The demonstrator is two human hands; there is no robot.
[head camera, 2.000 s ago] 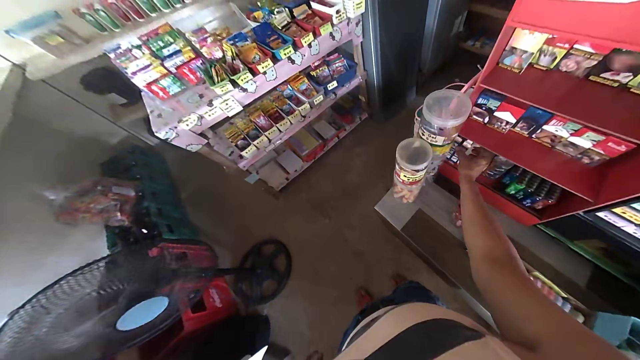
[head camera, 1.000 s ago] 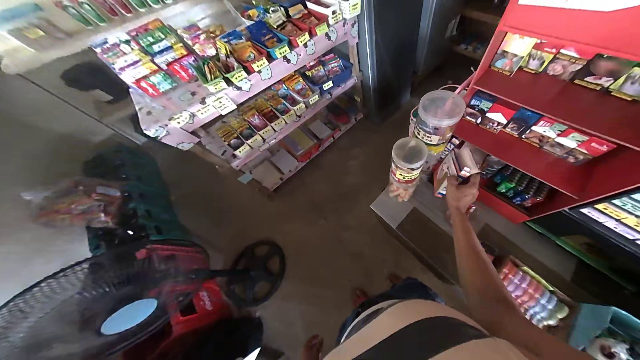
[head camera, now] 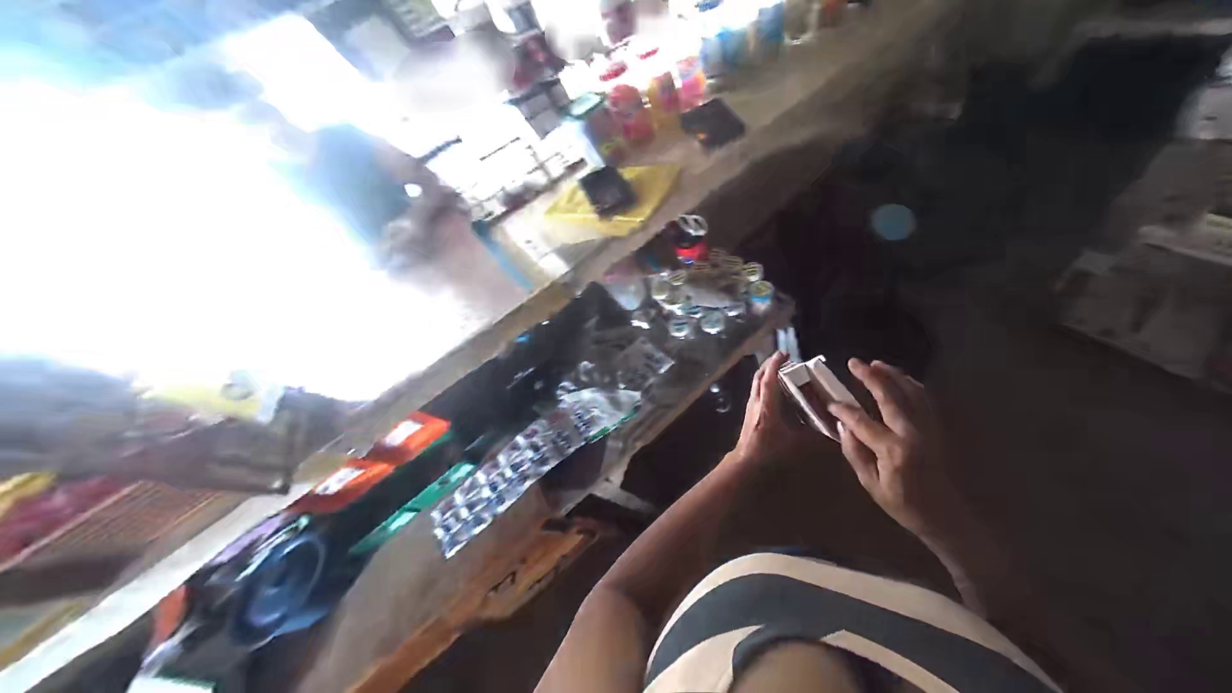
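Note:
A small white and reddish-brown cardboard pack [head camera: 818, 393], its top apparently raised, is held between my two hands in front of my body. My left hand [head camera: 765, 409] supports it from the left side with the fingers upright. My right hand [head camera: 887, 433] has its fingertips on the pack's right side, while its upper fingers are spread. Blur hides the finer detail of the pack and any print on it.
A long counter [head camera: 616, 255] runs diagonally on the left, with a yellow cloth or packet [head camera: 616, 197] and jars on it. Below it, a shelf carries small jars [head camera: 707, 298], blister-like packs [head camera: 529, 472] and orange boxes [head camera: 371, 462]. A blurred person [head camera: 423, 241] is beyond the counter.
The view has swung from the red rack to the counter. One second ago my right hand alone held a pack beside the plastic tubs; now both hands are at a pack before my body.

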